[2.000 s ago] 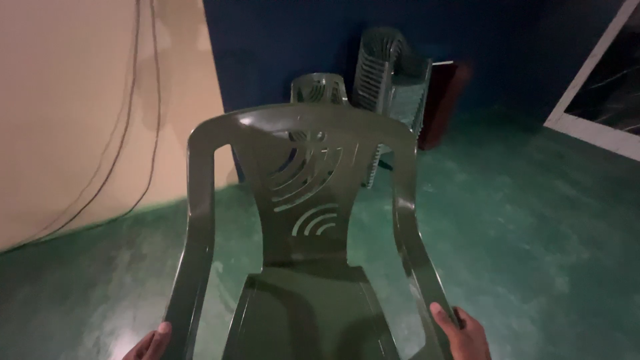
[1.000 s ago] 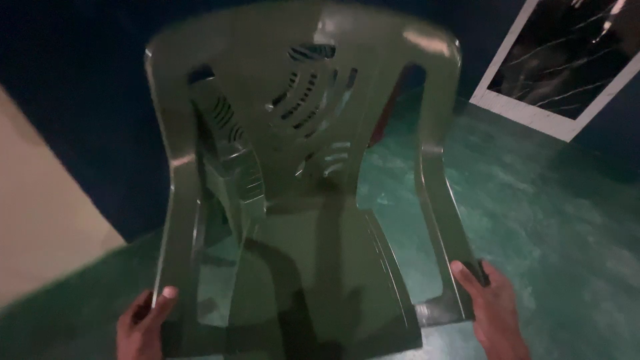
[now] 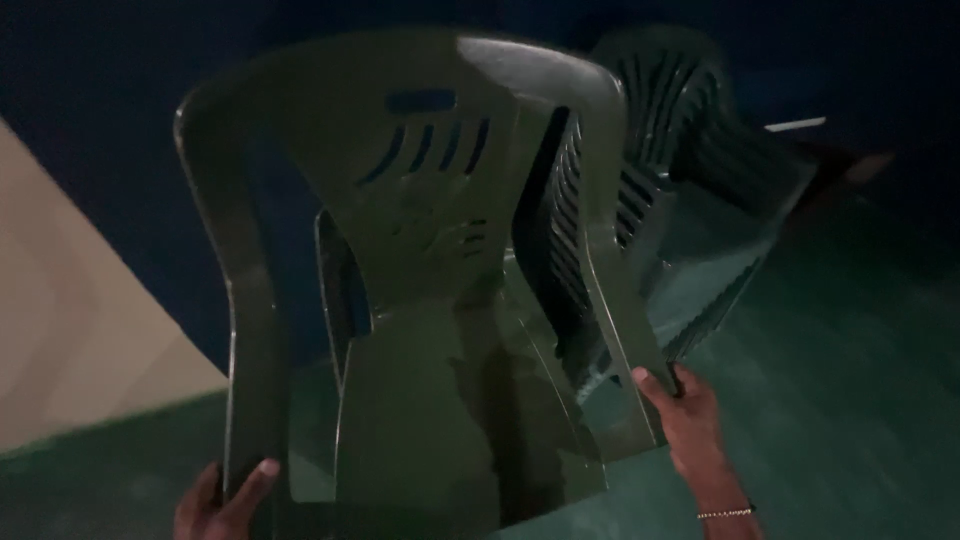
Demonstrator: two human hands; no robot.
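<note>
A green plastic armchair (image 3: 420, 360) fills the middle of the view, its slotted backrest away from me and its seat toward me. My left hand (image 3: 229, 499) grips the front of the left armrest, thumb on top. The front of the right armrest is in my right hand (image 3: 682, 412), which wears a beaded bracelet on the wrist. The chair is tilted a little, its right side higher in view. Its legs are hidden below the seat. Part of another chair (image 3: 341, 300) shows through the gap beside the backrest.
Behind the right armrest stands a stack of dark green plastic chairs (image 3: 720, 172) with slatted backs. A dark reddish object (image 3: 832, 172) is beside it. A dark blue wall (image 3: 112, 67) and a beige wall section (image 3: 67, 300) rise behind the green floor (image 3: 840, 420).
The held chair is closer to the chairs by the wall, and the stack looms larger behind its right armrest. Both hands have kept their hold on the armrests. The view has turned.
</note>
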